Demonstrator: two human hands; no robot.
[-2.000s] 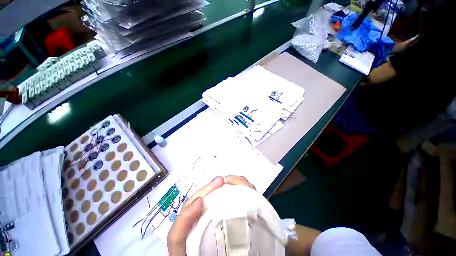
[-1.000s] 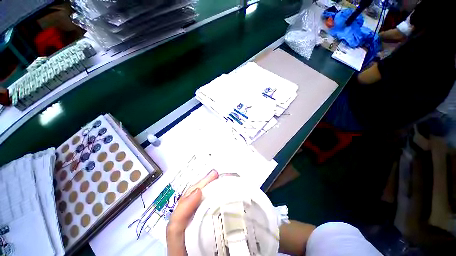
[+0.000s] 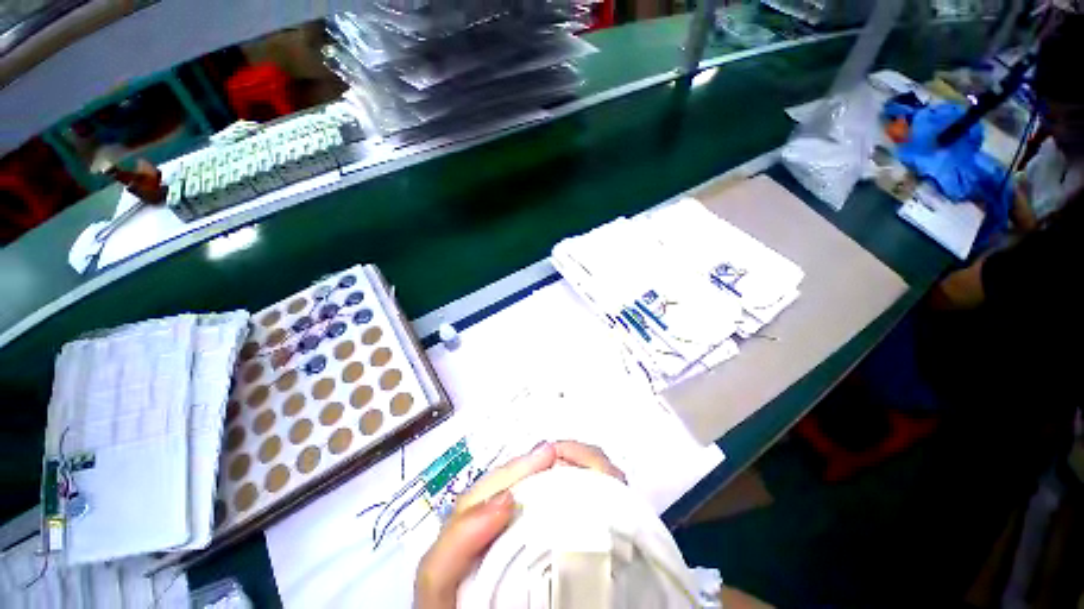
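A round white object with straps (image 3: 571,541) is close to the camera at the bottom centre and hides much of both hands. My left hand (image 3: 476,535) shows beside it, fingers curved along its left edge. Fingertips at its top edge (image 3: 583,457) seem to belong to my right hand, mostly hidden behind it. What they hold cannot be seen. A green circuit board (image 3: 447,466) with dark and white wires lies left of my left hand on the white work sheet (image 3: 321,541).
A speaker tray (image 3: 312,419) with round holes and grey discs stands left, beside stacked white housings (image 3: 131,428). More housings (image 3: 684,286) lie on cardboard (image 3: 820,280) at right. A small bottle (image 3: 448,336) stands behind the sheet. A person's dark sleeve (image 3: 1022,297) is at far right.
The camera view has turned left, so the bench things sit further right and lower and more of the left stack shows. The hands remain at the round white object.
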